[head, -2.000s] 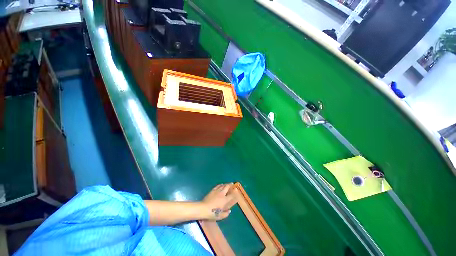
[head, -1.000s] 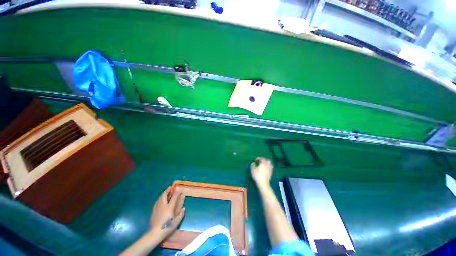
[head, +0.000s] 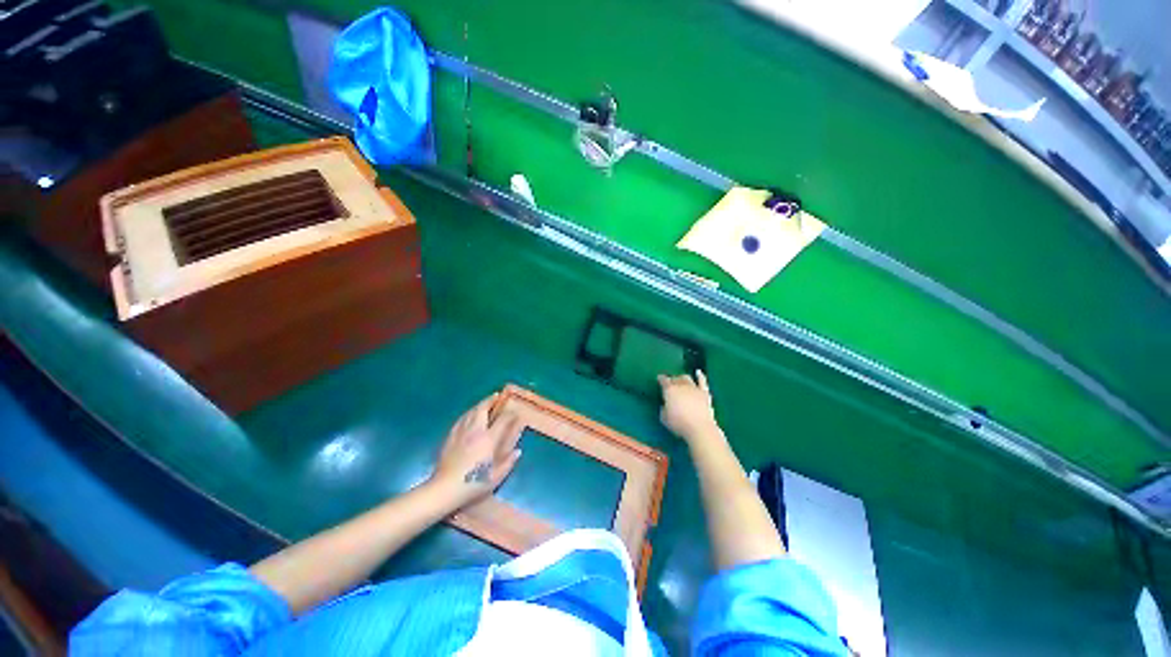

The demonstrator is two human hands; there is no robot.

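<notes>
An orange-brown wooden frame [head: 640, 529] lies flat on the green bench in front of me; my sleeves and smock hide part of its near side. My left hand [head: 478, 452] holds its left part, fingers over the rim. A thin black bracket [head: 598, 367] lies behind the frame, near the back panel. My right hand [head: 687, 404] has its fingers on the bracket's near right edge; the exact grip is hard to see.
A stack of wooden frames [head: 328, 306] stands at the left, with black parts [head: 96, 96] on brown stacks beyond. A silver-grey panel stack [head: 835, 552] lies at the right. A blue bag [head: 383, 90] and yellow card [head: 751, 238] hang on the rail.
The view has turned from down the line to the bench, then tilted. My right hand has come to the black bracket, which now lies further left. My left hand stays on the wooden frame.
</notes>
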